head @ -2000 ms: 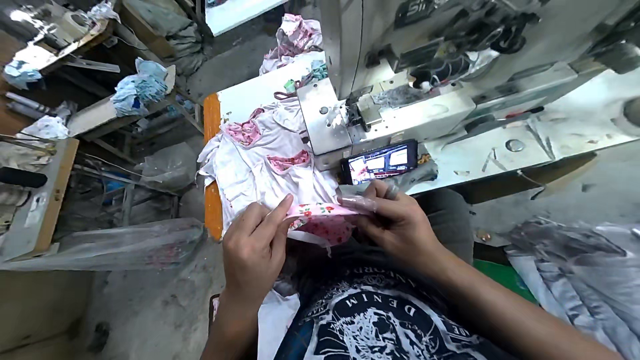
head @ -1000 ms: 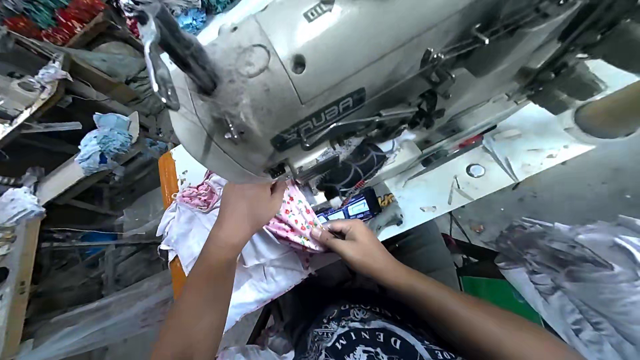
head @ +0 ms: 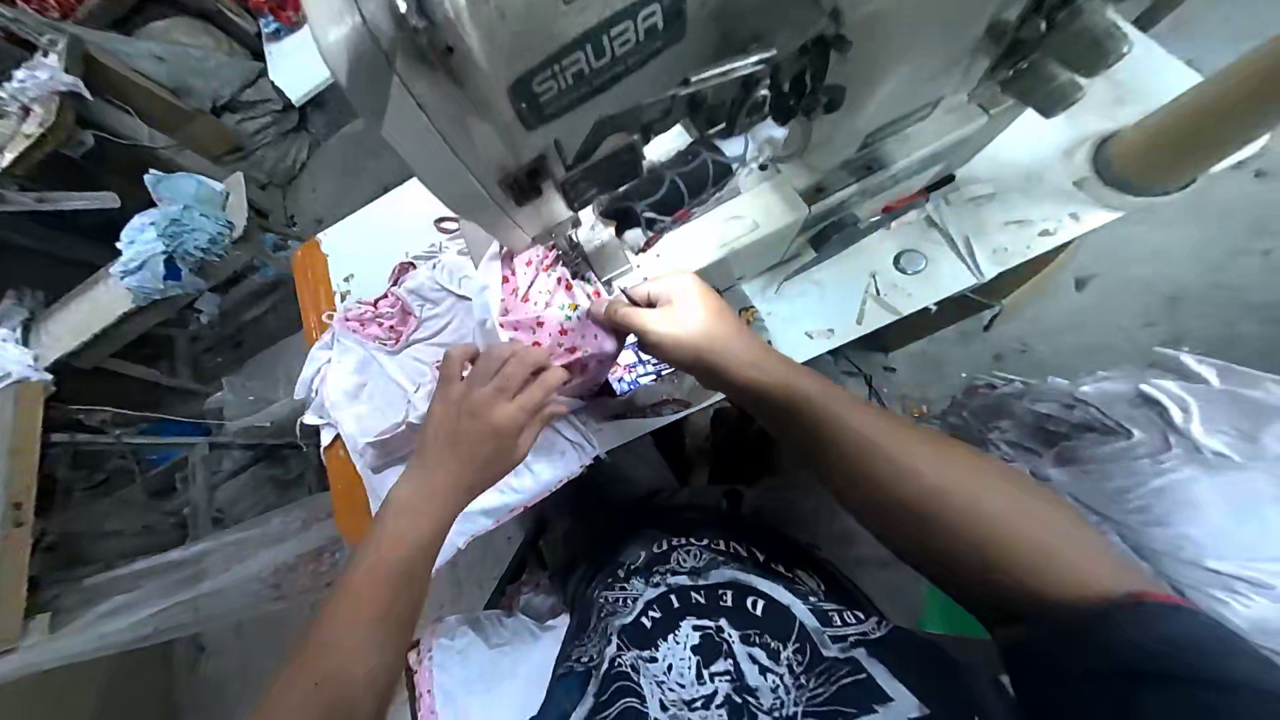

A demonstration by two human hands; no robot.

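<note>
A pink fabric piece with a small floral print [head: 550, 310] lies under the needle area of a Siruba sewing machine [head: 600, 90]. My right hand [head: 670, 320] pinches its right edge close beside the presser foot [head: 575, 255]. My left hand [head: 500, 405] rests with spread fingers on the lower left part of the cloth, pressing it against white garment fabric [head: 380, 410]. A gathered pink patch [head: 378, 320] shows on that white fabric. The lit screen of a phone [head: 640, 368] is partly hidden beneath the pink cloth and my right hand.
The white machine table [head: 830, 310] carries thread scraps and a red-handled tool [head: 915, 195]. A thick brown post [head: 1190, 120] stands at the right. Light blue cloth bundles [head: 175, 235] lie on a bench at the left. Plastic-wrapped material [head: 1180, 470] is at the lower right.
Two seconds ago both hands held the pink cloth near my lap; now it is at the needle area. My left hand has moved down from beside the machine head onto the cloth. The view has shifted closer.
</note>
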